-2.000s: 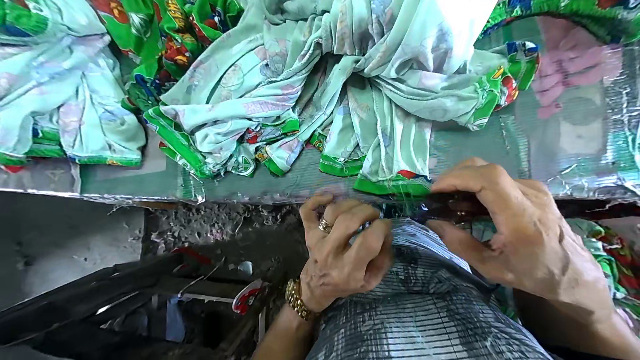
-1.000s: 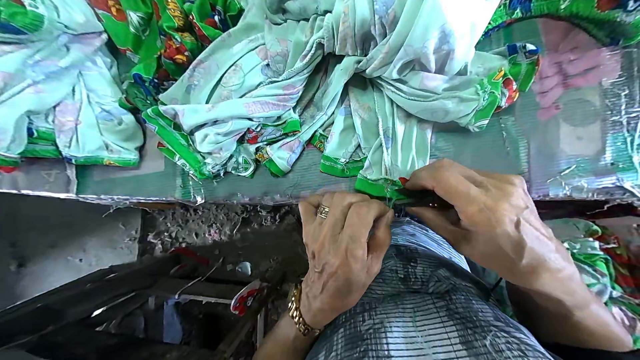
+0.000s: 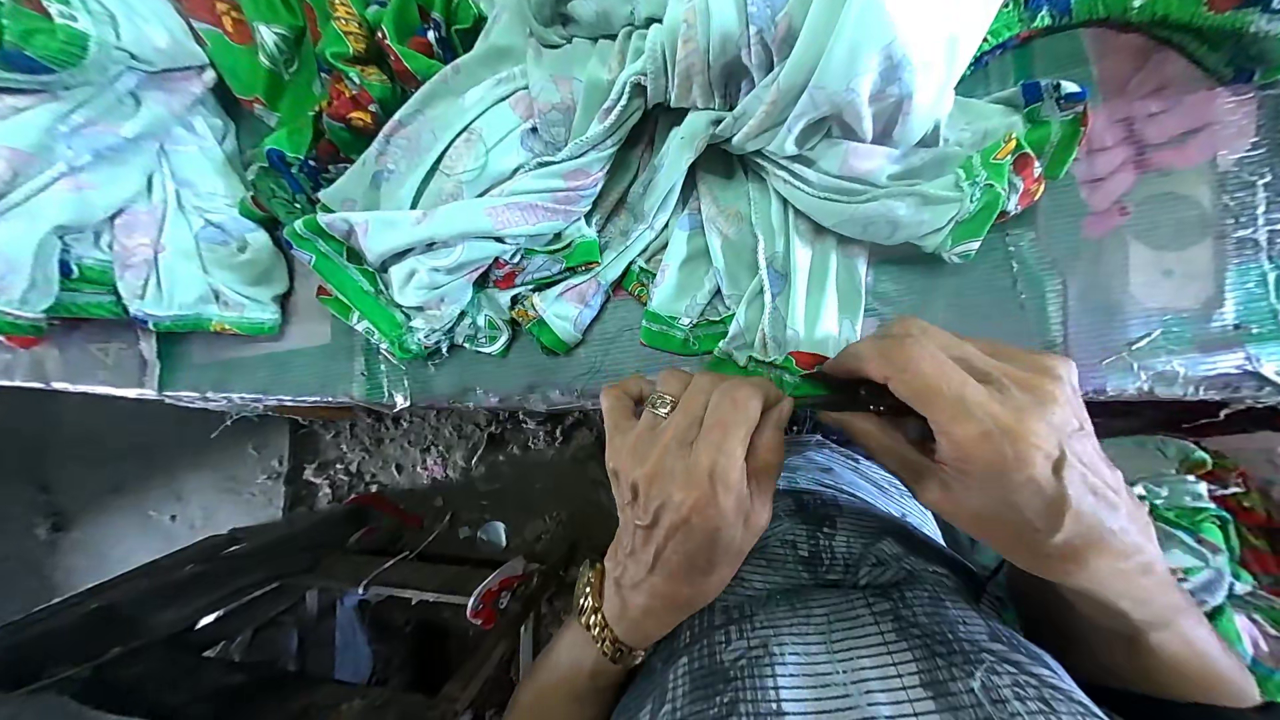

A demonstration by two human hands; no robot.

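Light green printed garments, inside out with bright green hems, lie bunched on the table. The middle garment [image 3: 800,230] has one hem [image 3: 765,378] at the table's front edge. My left hand [image 3: 695,480], with a ring and a gold watch, pinches this hem at its lower left. In my right hand [image 3: 960,430] is a small dark tool [image 3: 870,400], whose tip points left at the hem; its kind is partly hidden by my fingers. The right thumb and forefinger also lie close against the hem's right end.
The table [image 3: 480,385] is covered with taped plastic sheeting. Another pale garment [image 3: 150,200] lies at the left, and pink cloth [image 3: 1150,130] shows at the right. Below the edge are a dark frame [image 3: 250,560] at the left and more cloth [image 3: 1200,540] at the lower right.
Two seconds ago my hands were below the hem, close to my lap. Now both are at the hem; the right has moved left to it, with the dark tool showing.
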